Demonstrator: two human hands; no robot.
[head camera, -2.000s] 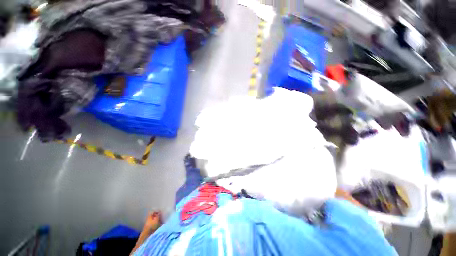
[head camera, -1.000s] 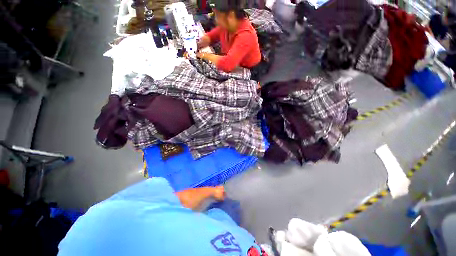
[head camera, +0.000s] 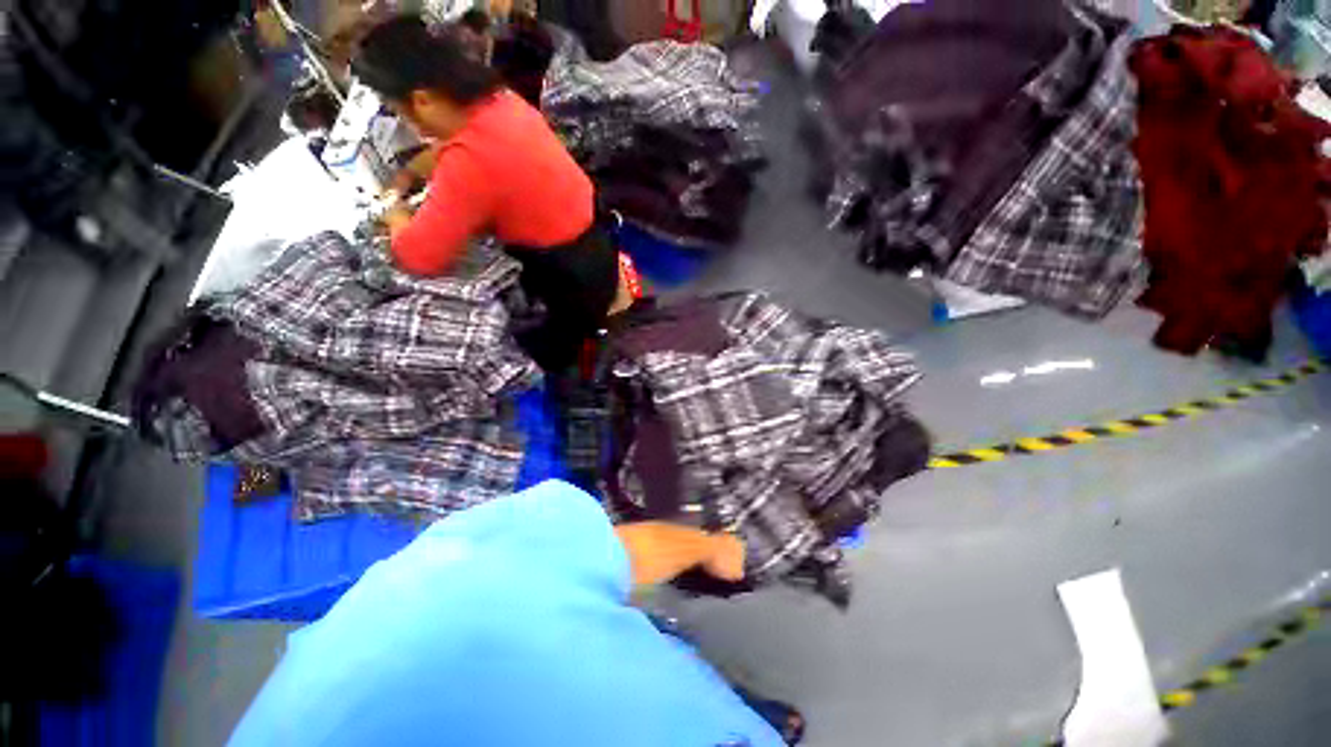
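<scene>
My left hand (head camera: 718, 556) extends from my light blue sleeve at the lower middle. It is small and blurred, over the near edge of a heap of plaid and dark maroon garments (head camera: 759, 416). I cannot tell whether its fingers touch or grip the cloth. My right hand is out of the picture. Another plaid and maroon heap (head camera: 387, 343) lies to the left, over a blue bin (head camera: 278, 562).
A person in a red top (head camera: 511, 183) sits at a sewing machine, with white cloth (head camera: 270, 219) beside it. A large plaid heap (head camera: 993, 146) and red garments (head camera: 1226, 183) stand back right. A white piece (head camera: 1109, 664) lies on the floor near yellow-black tape (head camera: 1080, 435).
The view has swung left from the white bundle on my lap, which is now out of the picture. My left hand now shows against the nearer plaid heap.
</scene>
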